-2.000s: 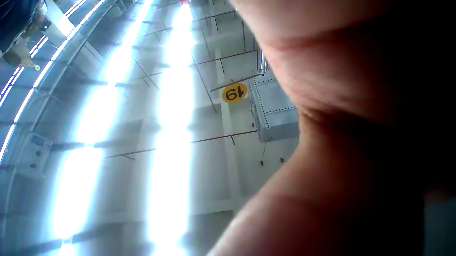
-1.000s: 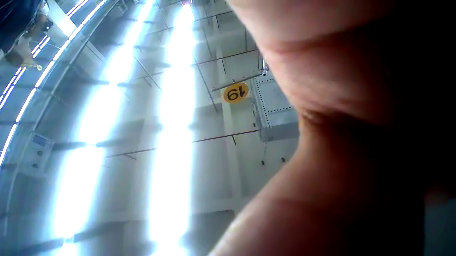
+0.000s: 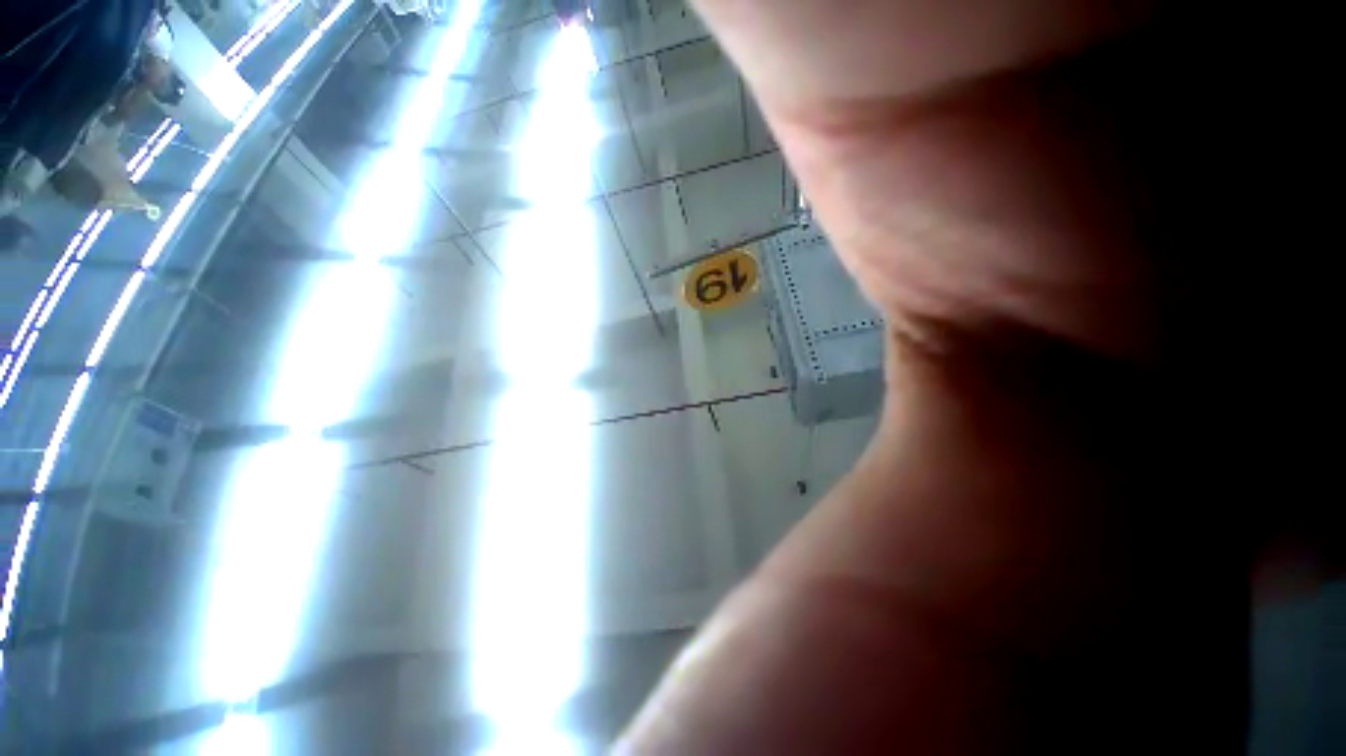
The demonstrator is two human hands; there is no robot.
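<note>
Huge bare skin of a hand or wrist (image 3: 974, 296) covers the right half of the head view, very close to the lens. It is blurred, with skin creases, and falls into black shadow at the far right. No fingertips show clearly, and I cannot tell whether it is my left hand or my right hand. Whether it holds anything is hidden. No other hand of mine can be made out. No work piece shows.
The view is tilted up at the ceiling, with long bright fluorescent tubes (image 3: 539, 443). An orange-yellow "19" sign (image 3: 720, 281) hangs beside a grey box (image 3: 834, 355). A pale unit (image 3: 145, 458) is at left. Dark blue cloth, probably a person's clothing (image 3: 59, 74), is at top left.
The ceiling tubes, the sign, the grey box and the dark blue cloth have shifted slightly right in the picture. The large hand or wrist stays in nearly the same place.
</note>
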